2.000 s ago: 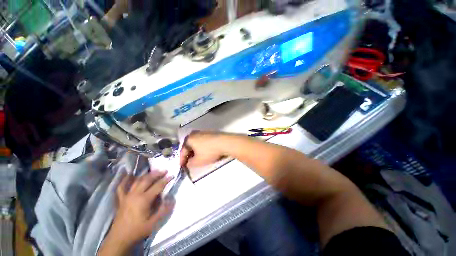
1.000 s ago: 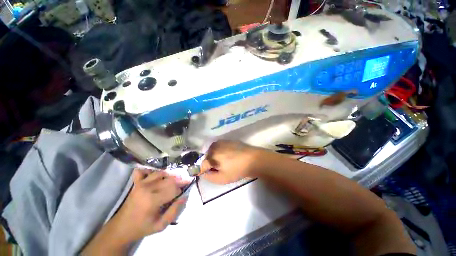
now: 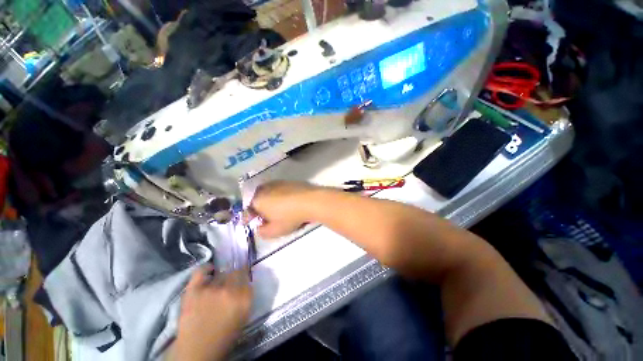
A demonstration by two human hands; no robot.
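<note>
The grey cloth [image 3: 116, 264] is bunched left of the needle, with a small black section near its lower edge. A narrow dark strip [image 3: 249, 243] runs from the needle area toward my left hand. My left hand [image 3: 215, 307] is blurred, low in front of the needle, its fingers closed on the edge of the cloth. My right hand [image 3: 278, 210] is beside the presser foot [image 3: 224, 215], fingertips together at the dark strip. The white sewing machine [image 3: 254, 148] with a blue stripe stands over the work. The needle tip is too blurred to tell.
Snips [image 3: 377, 185] lie on the white table [image 3: 321, 271], left of a black smartphone [image 3: 462, 156]. Red-handled scissors [image 3: 512, 84] lie at the far right. The ruler-marked edge [image 3: 310, 302] runs along the front. Dark cloth [image 3: 67, 141] is heaped behind and left; a blue basket [image 3: 553, 211] is at right.
My left hand has moved back toward the front edge, away from the needle. More of the strip shows between my hands. My right hand stays by the presser foot. The camera view has shifted.
</note>
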